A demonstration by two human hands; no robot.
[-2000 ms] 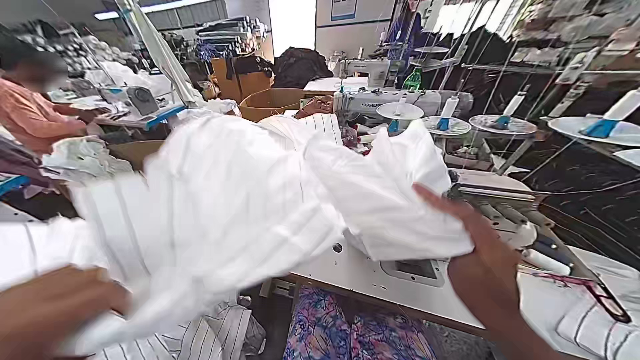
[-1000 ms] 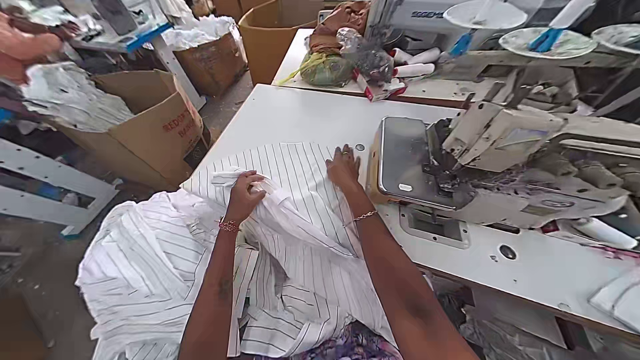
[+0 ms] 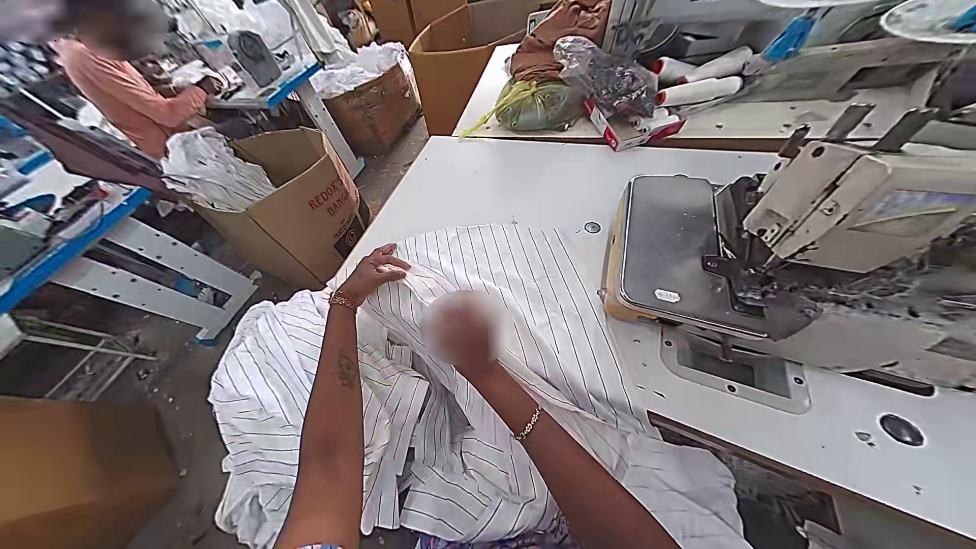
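White fabric with thin dark stripes [image 3: 526, 282] lies partly on the white sewing table and hangs in folds over its near edge toward my lap. My left hand [image 3: 375, 273] is at the fabric's upper left edge, its fingers on a fold there. My right hand [image 3: 463, 332] is on the middle of the fabric, over a folded edge; it is blurred, so its fingers cannot be made out. To the right of the fabric stands an industrial sewing machine [image 3: 823, 206] with a flat metal plate [image 3: 667, 236] at its left.
A cardboard box of white cloth [image 3: 293, 210] stands left of the table [image 3: 457, 183]. Thread cones [image 3: 701, 90], a plastic bag [image 3: 610, 76] and a small red and white box [image 3: 621, 137] lie on the table behind. A person in an orange top [image 3: 114, 99] sits at the far left.
Two seconds ago the fabric was held up in the air; it now lies on the table. Since one second ago, my right hand has moved left and nearer, away from the metal plate.
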